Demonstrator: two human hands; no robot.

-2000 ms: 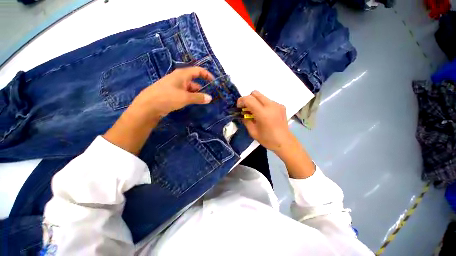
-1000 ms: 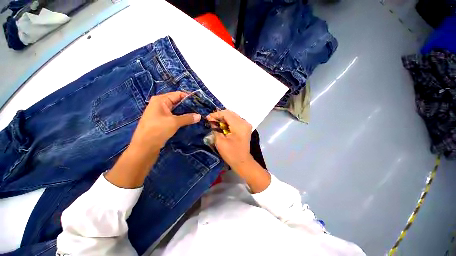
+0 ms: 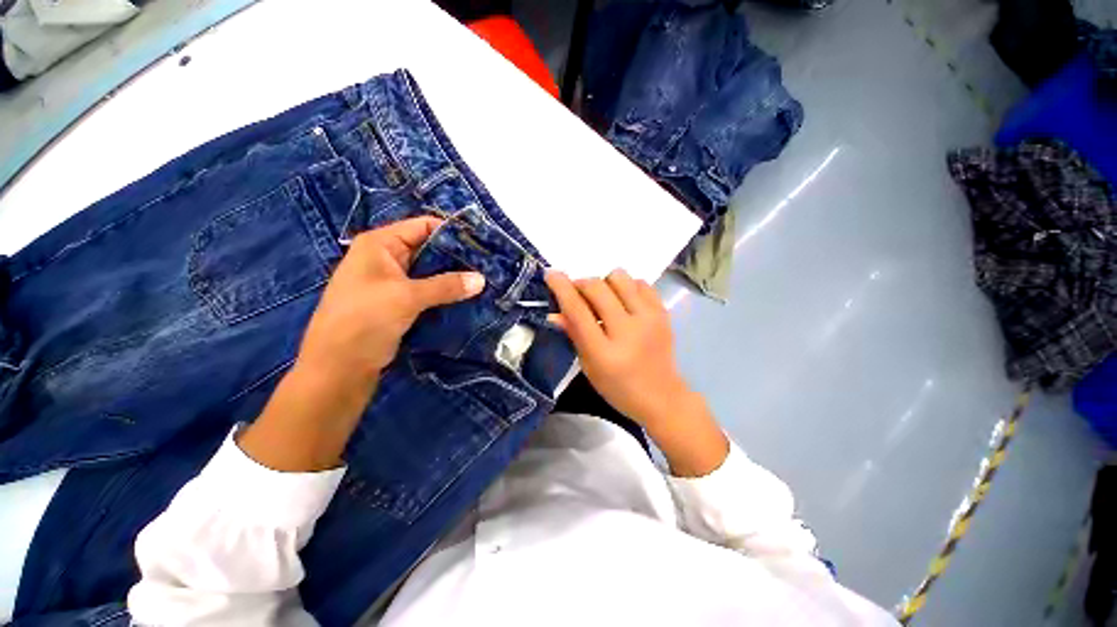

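Blue denim jeans lie spread on the white tabletop, waistband toward the table's right corner. My left hand holds the folded front edge near the waistband, thumb and fingers on either side of it. My right hand is closed at the near end of the waistband, beside a belt loop. A thin silvery tip, like the blade of the thread snips, shows at its fingertips; the rest is hidden in the palm. A small white patch shows above the near patch pocket.
More jeans are heaped beyond the table's right edge, near a red-orange item. A dark checked garment is at the right above the grey floor. Yellow-black tape marks the floor. A pale garment lies at the upper left.
My right hand has moved off to the right from my left hand, and the yellow of the snips no longer shows. My left hand stays at the folded edge. The view has shifted slightly.
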